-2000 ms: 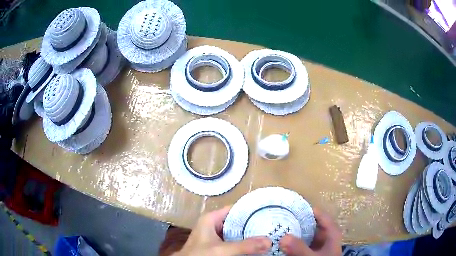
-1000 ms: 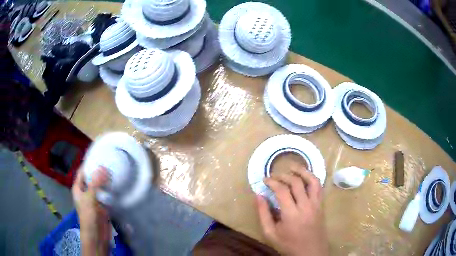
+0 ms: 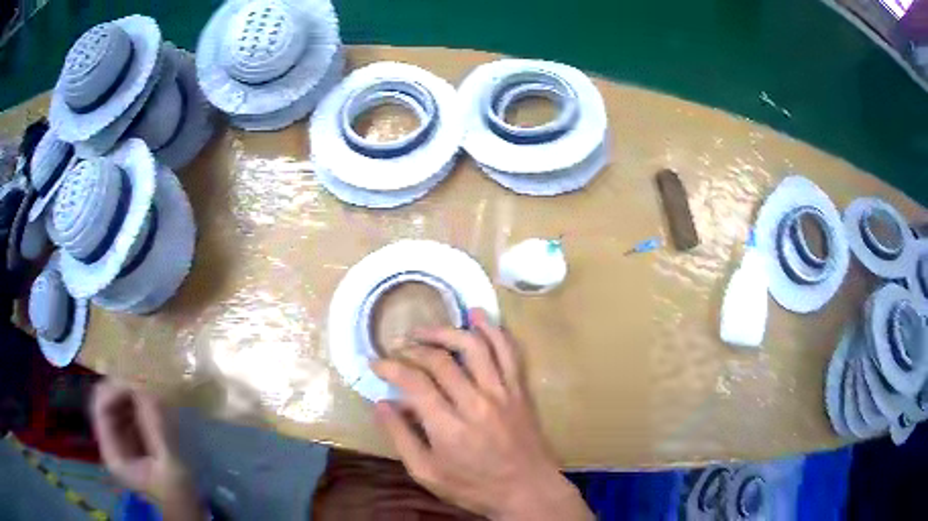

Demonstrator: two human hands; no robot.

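Note:
A grey-white brim ring (image 3: pixel 351 295) lies flat on the worktop in front of me. My right hand (image 3: pixel 458 407) is on its near side, fingers over the inner rim and thumb by the outer edge, hiding part of it. My left hand (image 3: pixel 132 432) is blurred at the lower left, beyond the worktop's near edge, fingers loosely curved with nothing visible in it. An assembled hat (image 3: pixel 58 310) stands tilted at the left edge of the worktop.
Assembled hats (image 3: pixel 102 219) are stacked at left. Two ring stacks (image 3: pixel 387 183) (image 3: pixel 534 168) stand behind the held ring. A white glue bottle (image 3: pixel 533 267), blue sliver (image 3: pixel 644 246), brown block (image 3: pixel 676 211), second bottle (image 3: pixel 746 300) and stacked rings (image 3: pixel 895 341) extend rightwards.
The hat from my left hand now appears to be at the left edge, and that hand is empty. My right hand has moved from the hat to the ring, now slightly nearer me. The view has shifted.

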